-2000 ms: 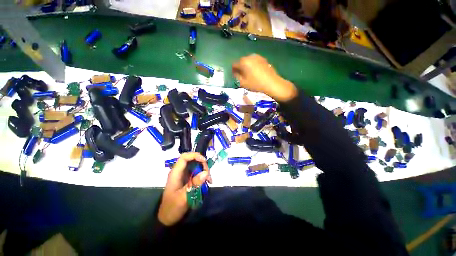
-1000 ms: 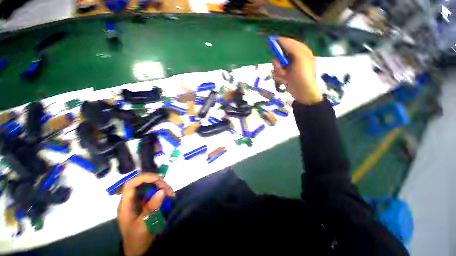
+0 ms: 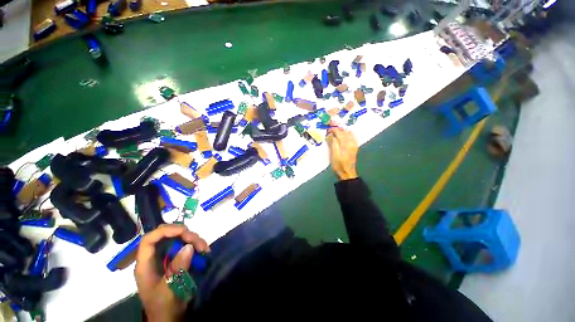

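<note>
My left hand (image 3: 165,272) is at the lower left, closed around a blue battery cell (image 3: 197,259) with red wires. A green circuit board (image 3: 181,284) hangs at its palm. Something dark is inside the curled fingers, partly hidden. My right hand (image 3: 342,153) is over the near edge of the white sheet (image 3: 265,202), fingertips down beside a small green board and thin red wire. Whether the fingers grip them cannot be told. Black housings (image 3: 236,162) and battery-and-board assemblies (image 3: 247,196) lie loose on the sheet.
A green conveyor belt (image 3: 202,60) runs beyond the sheet, with scattered parts. More blue cells (image 3: 75,17) lie on a tan surface at the upper left. Blue stools (image 3: 482,242) stand on the floor at the right, beside a yellow line (image 3: 435,196).
My right hand reached over the belt, then held a blue cell up, and is now lower at the sheet's edge. That cell no longer shows in it. The view has turned right. My left hand keeps its hold.
</note>
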